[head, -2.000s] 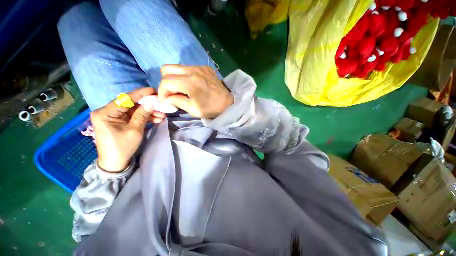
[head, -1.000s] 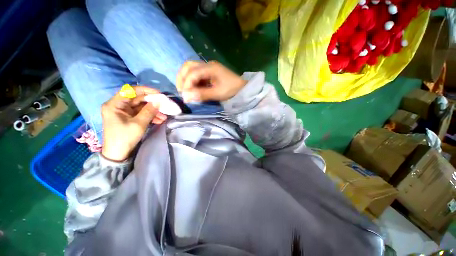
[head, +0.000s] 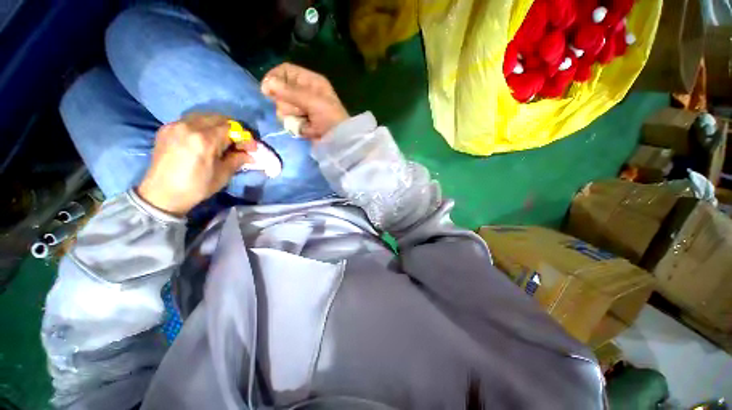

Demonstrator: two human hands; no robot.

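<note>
My left hand (head: 193,156) holds a small pale pink and white plush piece (head: 265,159) by its left end, above the thighs. A bright yellow band (head: 237,132) is on a finger of that hand. My right hand (head: 305,100) is up and to the right of the piece, fingers curled, apart from it. A thin white thread (head: 275,133) runs between the hands. A small whitish thing (head: 294,125) shows at the right hand's lower fingers; I cannot tell what it is. No needle can be made out.
A yellow sack (head: 469,104) with red plush pieces (head: 554,48) stands at the upper right. Brown cartons (head: 590,280) are on the green floor at right. A blue basket (head: 170,314) is mostly hidden behind my left sleeve. Short tubes (head: 54,237) lie at left.
Both hands have moved up, away from the apron. My right hand has left the plush piece. My left hand has turned, and the left sleeve now covers most of the basket.
</note>
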